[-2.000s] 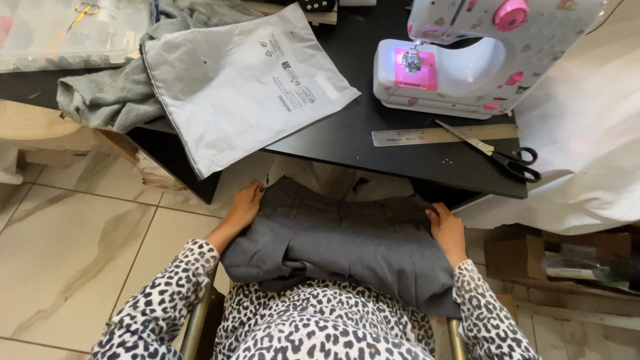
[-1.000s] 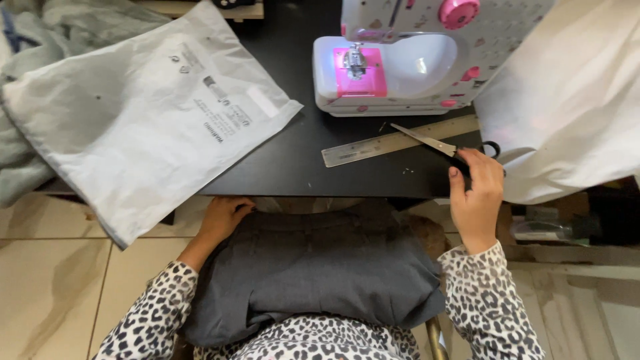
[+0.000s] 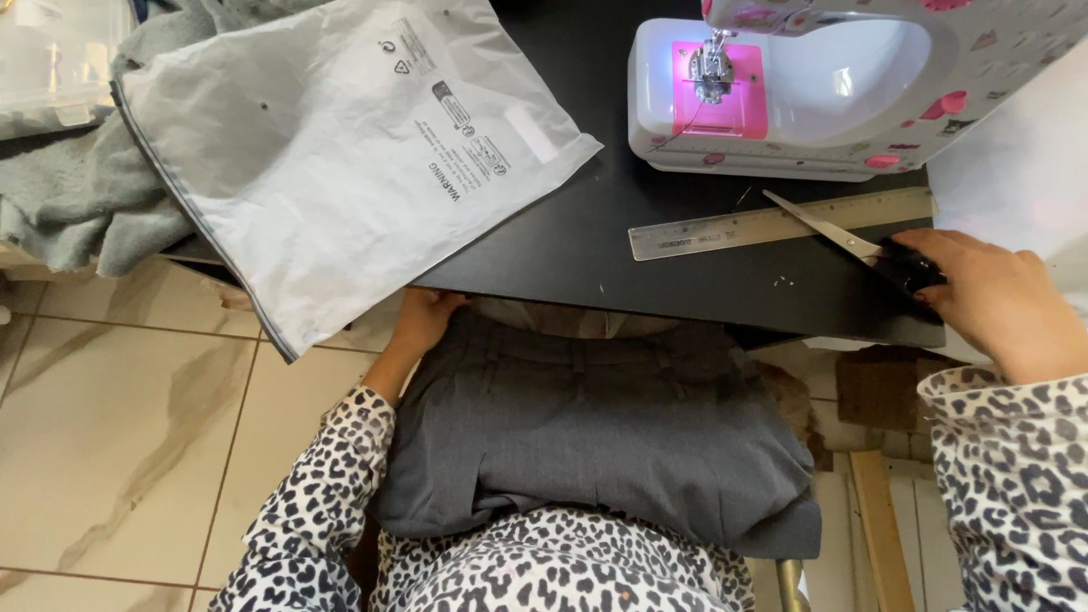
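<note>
Dark grey trousers (image 3: 586, 433) with belt loops lie across my lap, just below the table edge. My left hand (image 3: 427, 321) is at their upper left corner; its fingertips are partly hidden beneath the table edge, so its grip is unclear. On the table's right corner, my right hand (image 3: 990, 289) has its fingers around the black handles of the scissors (image 3: 837, 236). The scissors' slightly parted blades lie across a clear plastic ruler (image 3: 731, 231), pointing up and left. Behind the ruler stands a white and pink sewing machine (image 3: 816, 93) with its lamp lit.
A translucent plastic bag (image 3: 340, 161) with printed writing overhangs the front edge of the black table (image 3: 561, 246). Grey fleece-like fabric (image 3: 76, 195) and a clear plastic box (image 3: 64, 64) are at the left. White fabric (image 3: 1020, 153) hangs at the right.
My right hand has left the trousers' right corner, where it was two seconds ago, and moved to the scissors' handles. My left hand stays by the trousers' left corner. The view has shifted.
</note>
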